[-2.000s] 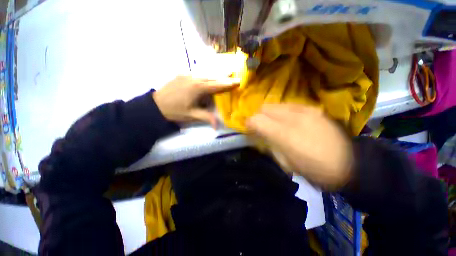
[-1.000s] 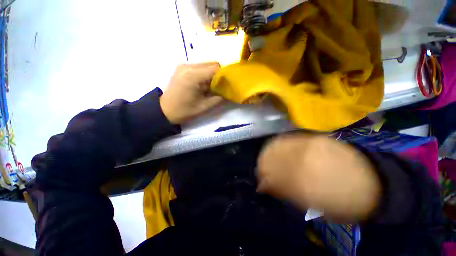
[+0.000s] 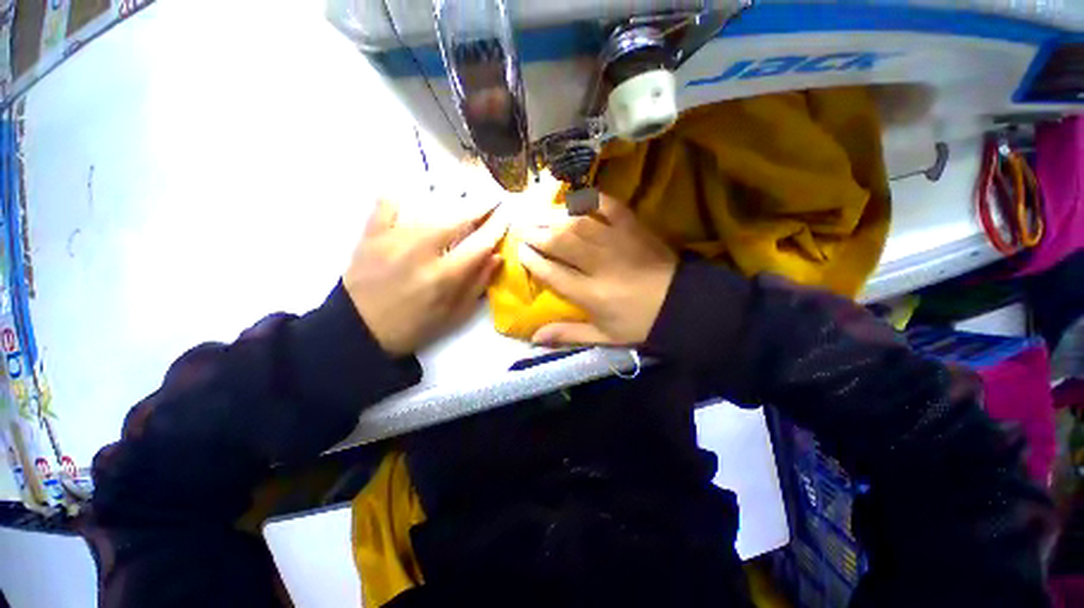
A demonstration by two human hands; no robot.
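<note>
The mustard-yellow garment (image 3: 761,178) lies in folds under and to the right of the white sewing machine head (image 3: 785,59). A small part of it reaches left beneath the brightly lit needle area. My left hand (image 3: 418,276) lies on the white table at the cloth's left edge, fingertips near the needle. My right hand (image 3: 612,271) lies flat on the cloth, fingers spread, just below the presser area. Both hands press the cloth down on the table. The needle and presser foot are hard to make out in the glare.
Red-orange handled snips (image 3: 1008,200) lie at the table's right end, beside magenta cloth (image 3: 1058,196). A blue crate (image 3: 820,505) stands below right. More yellow cloth (image 3: 386,529) hangs near my lap. A thin white loop (image 3: 626,363) shows at the table's front edge.
My right hand has come up from below the table edge onto the cloth. My left hand has moved slightly left and down. The cloth's raised edge is now flat, and more of the machine head shows.
</note>
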